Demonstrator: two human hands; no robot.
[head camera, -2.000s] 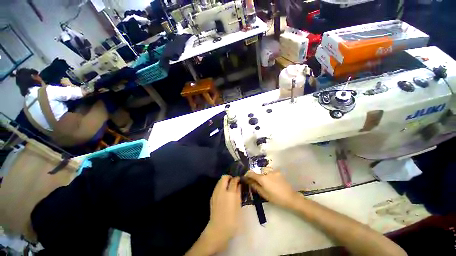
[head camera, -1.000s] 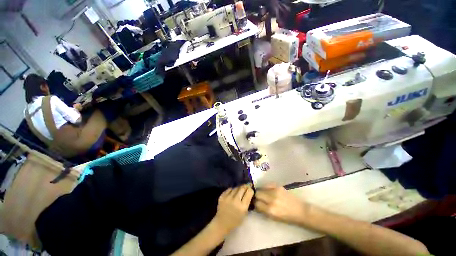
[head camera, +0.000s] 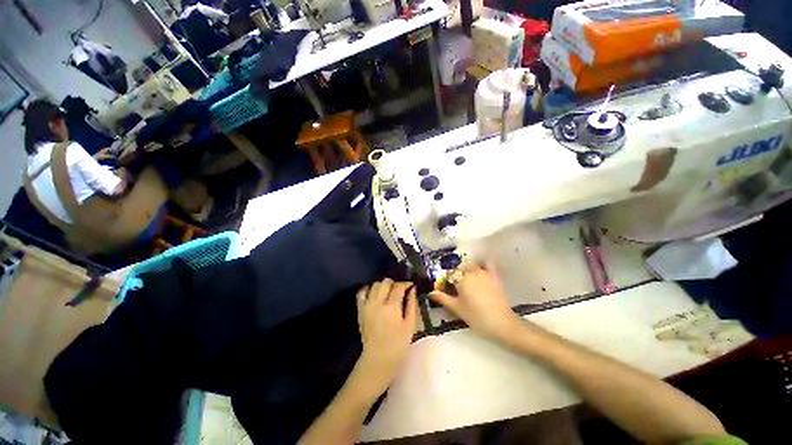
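A wide black garment piece (head camera: 295, 287) lies over the left of the table and hangs over its edge. The white JUKI sewing machine (head camera: 521, 182) stands to the right, its needle area (head camera: 447, 261) just beyond my fingertips. My left hand (head camera: 387, 317) holds the black cloth, fingers bent over its right edge. My right hand (head camera: 473, 300) is at the foot, its thumb and fingers on the cloth edge; the fingertips are partly blurred. A narrow black strip (head camera: 425, 313) shows between my hands.
Pinkish-red snips (head camera: 597, 259) and a white paper scrap (head camera: 695, 259) lie under and beside the machine arm. A turquoise basket (head camera: 195, 252) is left of the table. A thread cone (head camera: 502, 102) and orange-white boxes (head camera: 621, 39) stand behind. A person (head camera: 87, 182) sits at the far left.
Both hands have moved from the table's front part up to the presser foot, with the cloth edge between them. The right hand is now closer to the needle. The camera view has shifted slightly.
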